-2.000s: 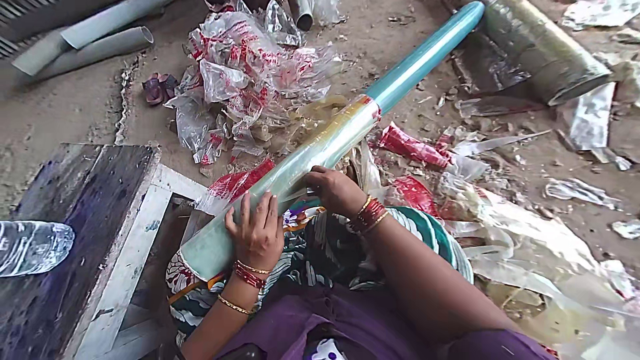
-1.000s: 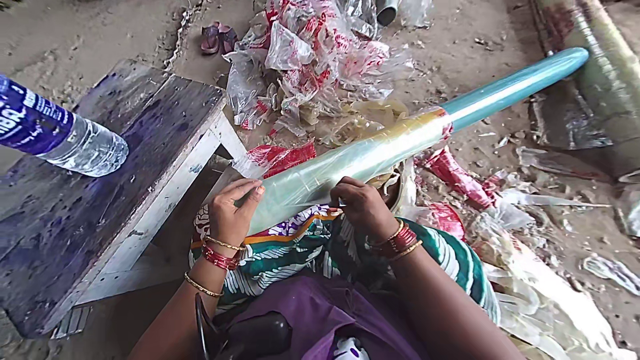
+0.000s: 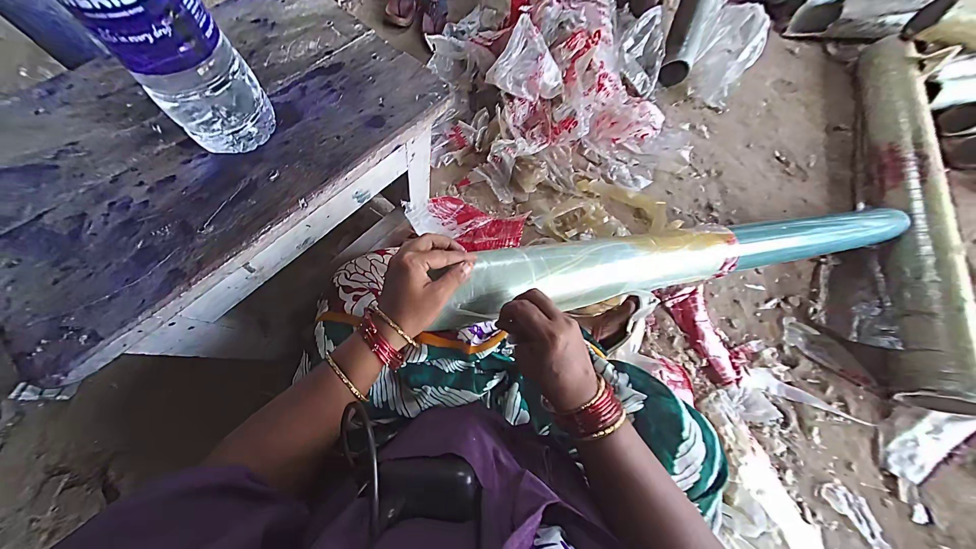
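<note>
A long tube wrapped in clear plastic film (image 3: 602, 267) lies across my lap, pale green near me and bright teal toward its rounded far end at the right. My left hand (image 3: 427, 278) is at its near end, thumb and fingers pinched together; whether film is between them is too fine to tell. Against the tube's lower side, my right hand (image 3: 545, 335) has its fingers curled in, and what they grip is hidden. A patterned green cloth (image 3: 473, 381) covers my lap under the tube. Yellowish film bands the tube about midway along.
A worn wooden bench (image 3: 305, 152) with a water bottle (image 3: 206, 84) stands at the left. Crumpled clear and red plastic film (image 3: 572, 91) lies on the dirt floor ahead. A thick wrapped roll (image 3: 915, 229) lies at the right, and a grey pipe (image 3: 686, 42) beyond.
The view has turned left, bringing in more of the bench and bottle. My left hand, earlier spread flat on the tube, is now pinched at its near end. The tube remains across my lap.
</note>
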